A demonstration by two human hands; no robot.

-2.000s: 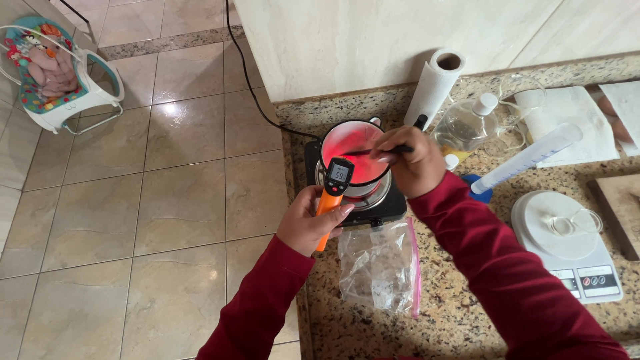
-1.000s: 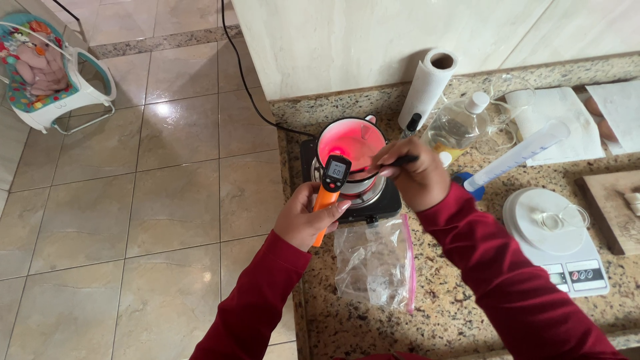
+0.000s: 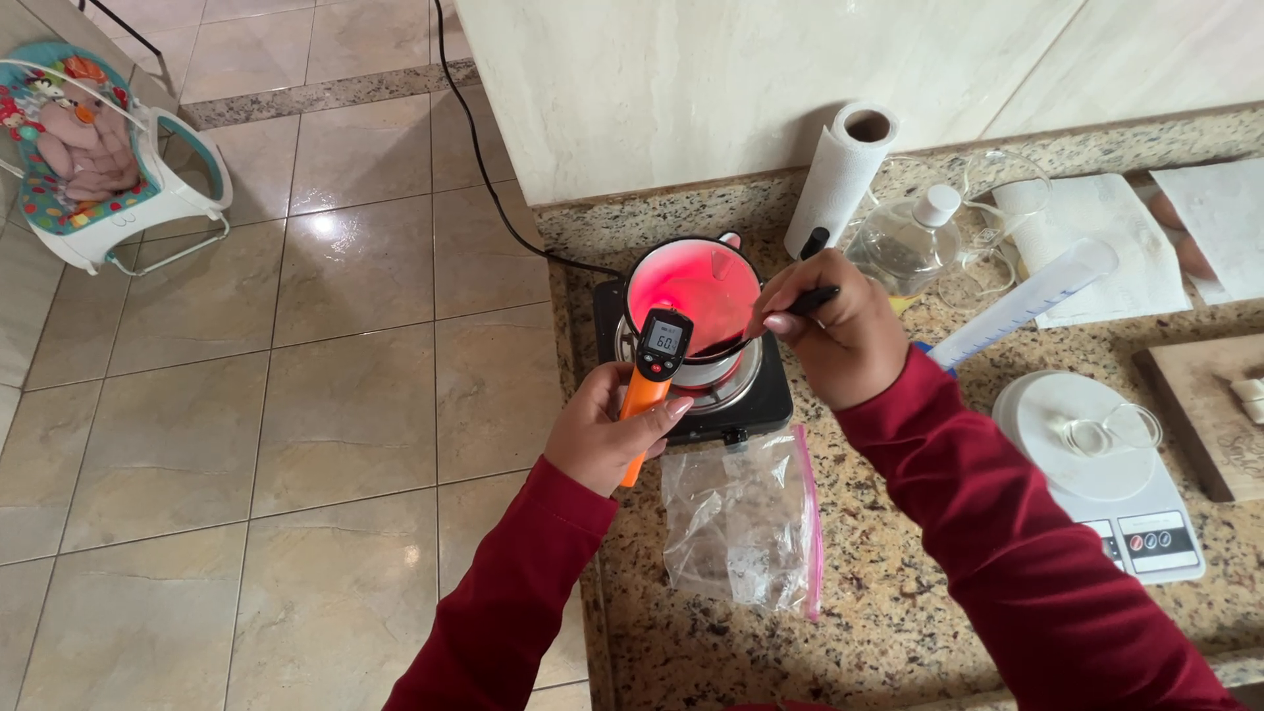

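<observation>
My left hand (image 3: 614, 427) grips the orange handle of an infrared thermometer (image 3: 652, 370), whose display reads about 60. The thermometer points into an enamel pot (image 3: 691, 281) with a dark rim, lit red inside. That pot stands on a black electric hot plate (image 3: 765, 395). Between the fingers of my right hand (image 3: 834, 321) is a black-handled utensil (image 3: 815, 299), its lower end inside the pot near the right rim; its tip is hard to make out. A clear zip bag (image 3: 736, 523) with a pink seal lies in front of the hot plate.
Behind my right hand stand a paper towel roll (image 3: 844, 178) and a clear plastic bottle (image 3: 908, 232). To the right are a graduated cylinder (image 3: 1027, 301), a white kitchen scale (image 3: 1071, 434) bearing small glassware and a wooden board (image 3: 1205, 395). A black cord (image 3: 484, 163) runs behind; a baby bouncer (image 3: 148, 188) is on the floor.
The thermometer's reading has changed from about 59 to about 60. My right hand has shifted with the utensil, whose shaft was higher across the pot two seconds ago.
</observation>
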